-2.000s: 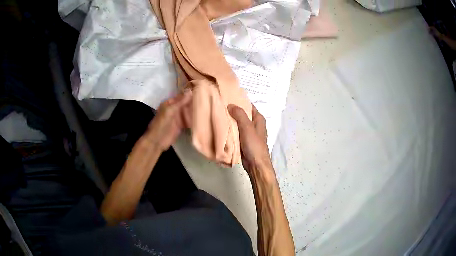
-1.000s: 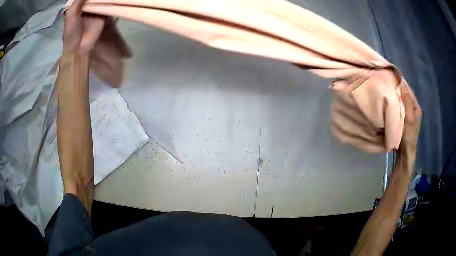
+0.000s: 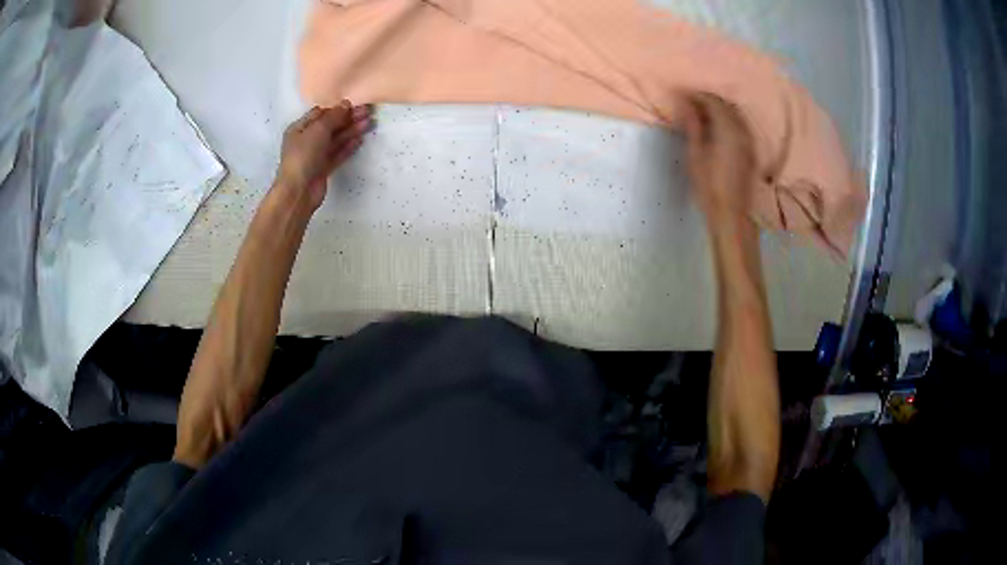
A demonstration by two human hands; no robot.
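Observation:
The peach fabric (image 3: 475,66) lies across the far part of the cream-white table, with its near edge running straight between my hands. It is bunched in loose folds at the right, near the rail. My left hand (image 3: 324,144) is at the near left part of this edge and pinches it between thumb and fingers. My right hand (image 3: 718,149) is on the fabric's edge at the right, back of the hand up. It is blurred and its fingertips are hard to make out.
A crinkled white sheet (image 3: 94,188) covers the table's left side. The silver guide rail (image 3: 880,166) curves along the right, with the white and blue end cutter (image 3: 867,408) at its near end. A seam crosses the speckled tabletop (image 3: 387,265). Blue-grey covering (image 3: 977,132) lies beyond the rail.
The peach fabric has come down from a stretched, lifted strip onto the table and spread wider. My hands have moved closer together. The end cutter is now in fuller view.

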